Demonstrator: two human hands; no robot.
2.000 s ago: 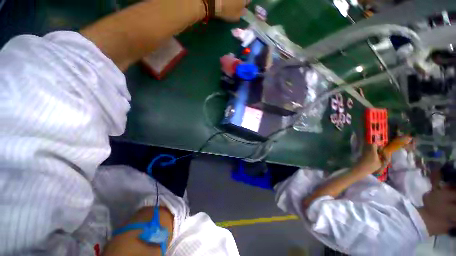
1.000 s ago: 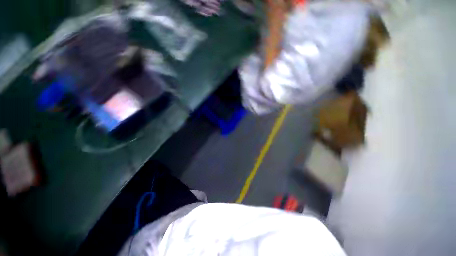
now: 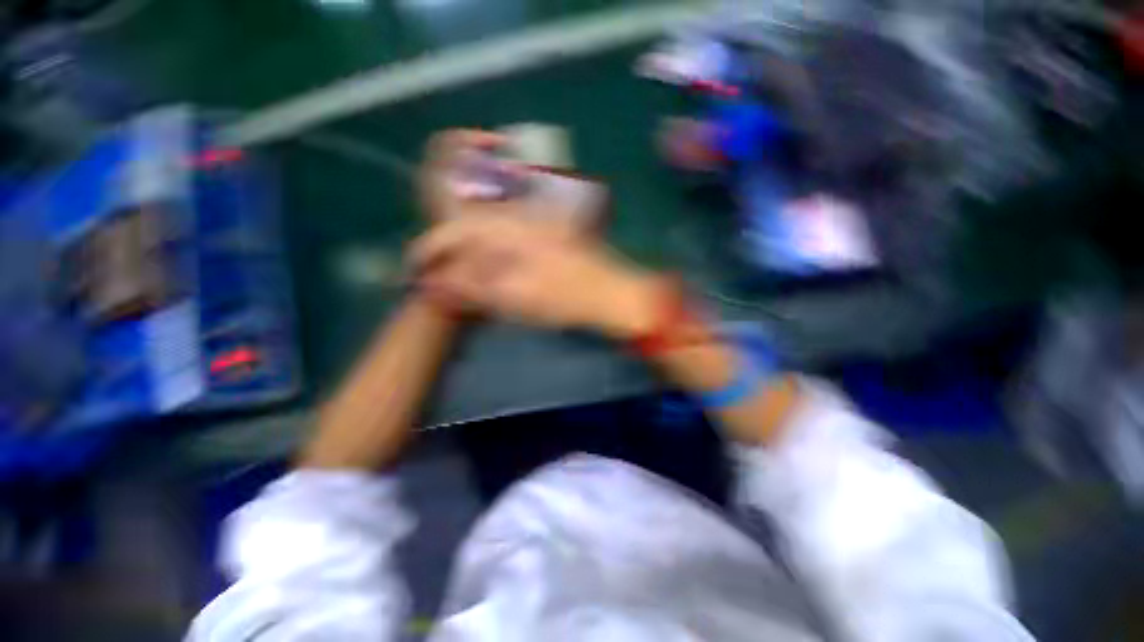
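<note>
The view is strongly blurred. My left hand [image 3: 445,188] is raised over the bench, fingers curled around a small pale pinkish part [image 3: 489,178]. My right hand [image 3: 533,270] lies across my left wrist and the base of my left hand; its fingers are blurred, and whether it holds anything cannot be told. A framed pad [image 3: 571,197] with a pale centre lies just beyond my hands, partly hidden, beside a plain cream pad [image 3: 540,144].
The blue bench machine [image 3: 238,276] with red lights stands at left. The blue-fronted controller [image 3: 809,232] stands at right, with blurred clear plastic [image 3: 966,75] beyond. A pale strip [image 3: 477,63] crosses the green bench top. A white sleeve [image 3: 1091,376] shows at far right.
The view has swung back from the right side to the bench in front of me. Both hands, out of view one second ago, now show together, and the left machine has come into view.
</note>
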